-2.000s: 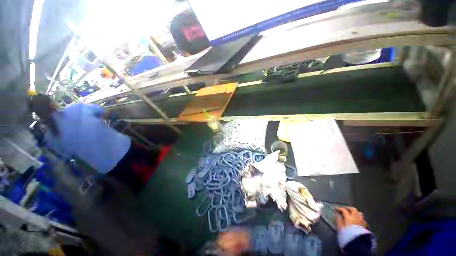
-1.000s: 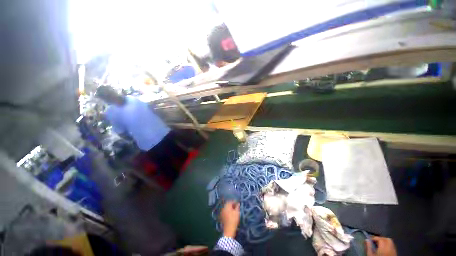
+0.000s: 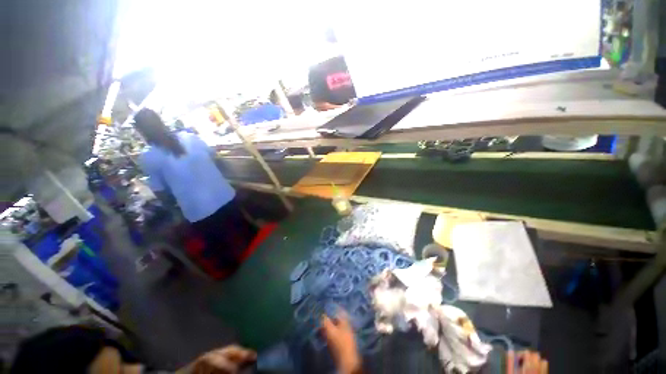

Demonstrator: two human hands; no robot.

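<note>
Blue-grey ring-shaped parts (image 3: 332,274) lie heaped on the dark green table. My left hand (image 3: 341,342) is blurred over the near edge of the heap; whether it grips a part cannot be told. My right hand (image 3: 527,362) is cut off by the bottom edge, its fingers on a loop-shaped part (image 3: 501,342) right of the rags. Crumpled white rags with brown stains (image 3: 418,298) lie against the heap's right side. Several flat blue-grey pieces (image 3: 276,358) lie at the bottom edge, blurred.
Another person's hand (image 3: 223,359) and dark hair (image 3: 62,352) are at the lower left. A person in blue (image 3: 191,179) stands beyond. A small cup or bottle (image 3: 341,203), silvery bag (image 3: 380,225), tape roll (image 3: 435,254) and pale sheet (image 3: 500,263) lie behind. An orange board (image 3: 337,174) rests on the conveyor edge.
The view has shifted. My left hand has moved from the left part of the heap to its near edge. My right hand stays beside the rags. The other person's head and hand show more at the lower left.
</note>
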